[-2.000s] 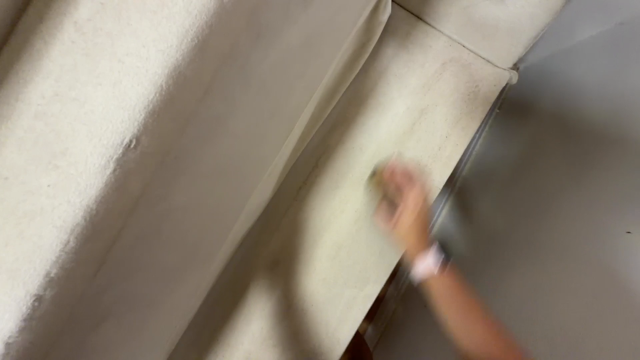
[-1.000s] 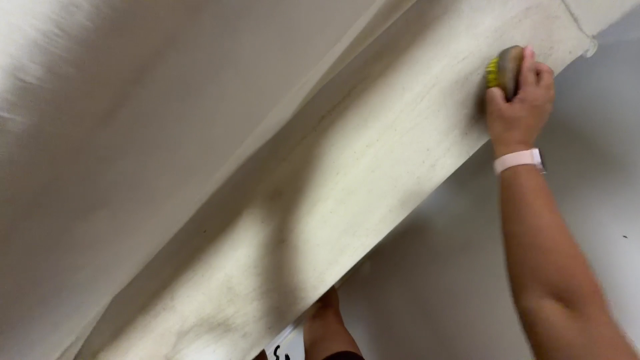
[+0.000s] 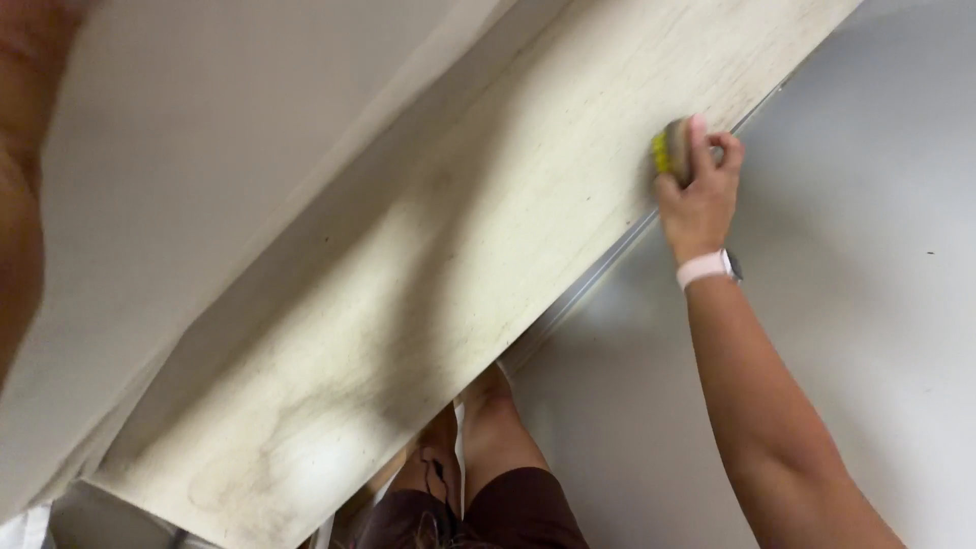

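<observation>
My right hand (image 3: 701, 191), with a pale watch band at the wrist, grips a scrub brush (image 3: 679, 151) with yellow bristles and a brownish back. The bristles face left, toward the long cream upholstered panel (image 3: 473, 252), near its lower right edge; blur hides whether they touch it. Dark smudges and streaks mark the panel. At the upper left, part of my left arm (image 3: 19, 191) shows in front of the large beige fabric surface (image 3: 191, 152); the fingers are not clearly visible.
A smooth grey surface (image 3: 862, 320) lies right of the panel. My legs (image 3: 496, 427) and dark shorts (image 3: 526, 507) are below the panel's edge. A dark gap with a white thing (image 3: 30, 526) is at the lower left corner.
The right hand has moved down along the panel with the brush still in it. The left arm has come into view at the upper left. The view has shifted toward the panel's lower end.
</observation>
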